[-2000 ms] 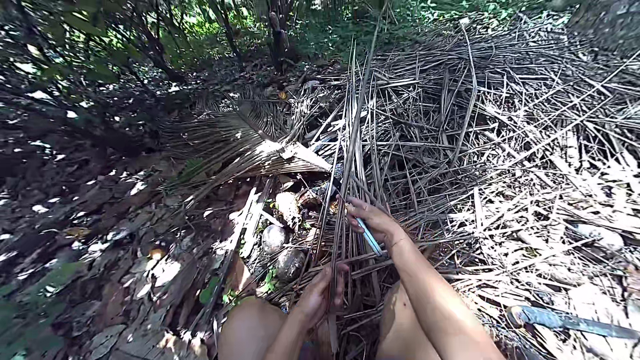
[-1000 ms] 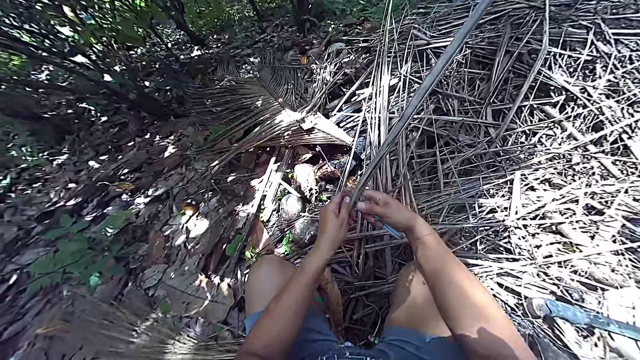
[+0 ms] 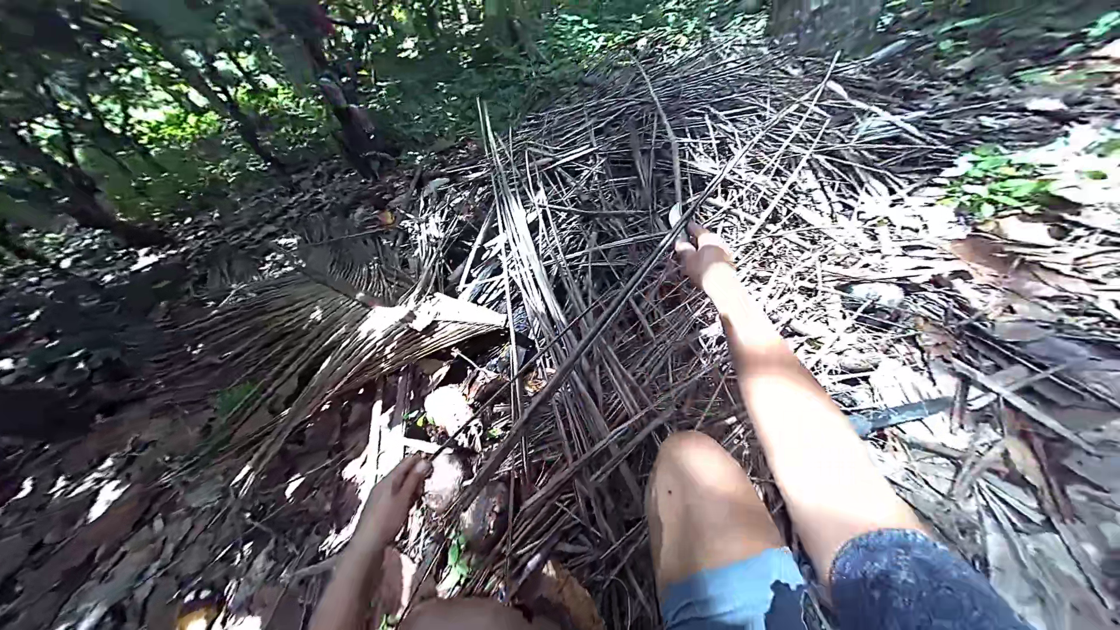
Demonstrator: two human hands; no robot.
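My right hand (image 3: 704, 254) reaches out over the pile of dry palm leaflets (image 3: 630, 166), its fingers at a long thin dry leaf strip (image 3: 604, 324) that slants from upper right to lower left. Something pale shows at its fingertips. Whether the fingers are closed on the strip is unclear. My left hand (image 3: 404, 490) is at lower left, beside pale stones or husks (image 3: 448, 409), near a thin dark strand; its grip cannot be made out. A dried, folded palm frond (image 3: 411, 328) lies beyond my left hand.
A tool with a blue-grey blade or handle (image 3: 901, 416) lies at right, partly behind my forearm. My bare knee (image 3: 709, 490) is below the pile. Leaf litter (image 3: 114, 507) spreads on the left, with shrubs (image 3: 341, 105) behind and a tree trunk (image 3: 822, 26) at the top.
My hands were close together at the strip and are now wide apart. The right has moved forward and outward, the left toward the lower left. The view has shifted.
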